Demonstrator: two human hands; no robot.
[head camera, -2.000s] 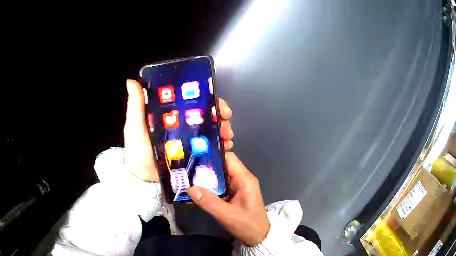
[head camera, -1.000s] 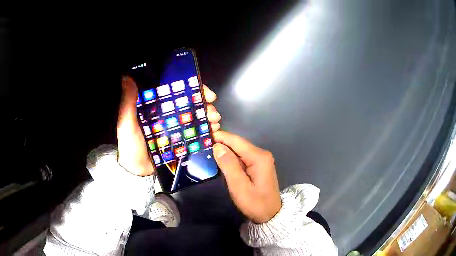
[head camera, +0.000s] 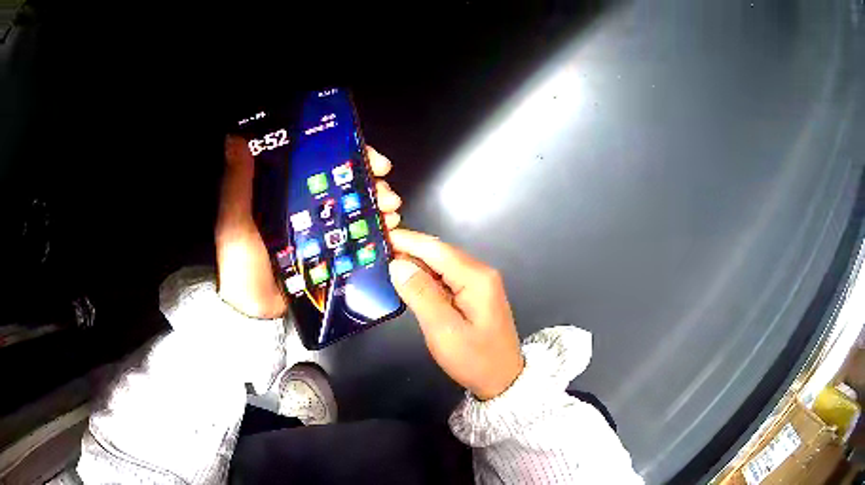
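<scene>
A black smartphone (head camera: 327, 218) is upright in the middle left of the head view, its lit screen showing a blue wallpaper, app icons and a clock. My left hand (head camera: 245, 232) holds it from behind, with the thumb along its left edge and fingertips showing past its right edge. My right hand (head camera: 465, 308) is at the phone's lower right edge, with the thumb and bent fingers close to or touching it. Whether it grips the phone cannot be told. Both arms wear white sleeves.
A grey floor (head camera: 588, 256) with a bright light reflection lies ahead and to the right. A cardboard carton (head camera: 792, 445) with a white label and a yellow item (head camera: 837, 409) are at the lower right. A light shoe (head camera: 307, 393) shows below the phone. The left side is very dark.
The screen has gone from large icons to smaller icons, then to a page with a clock. The phone and left hand have shifted slightly up and left. My right thumb has moved off the screen to its edge.
</scene>
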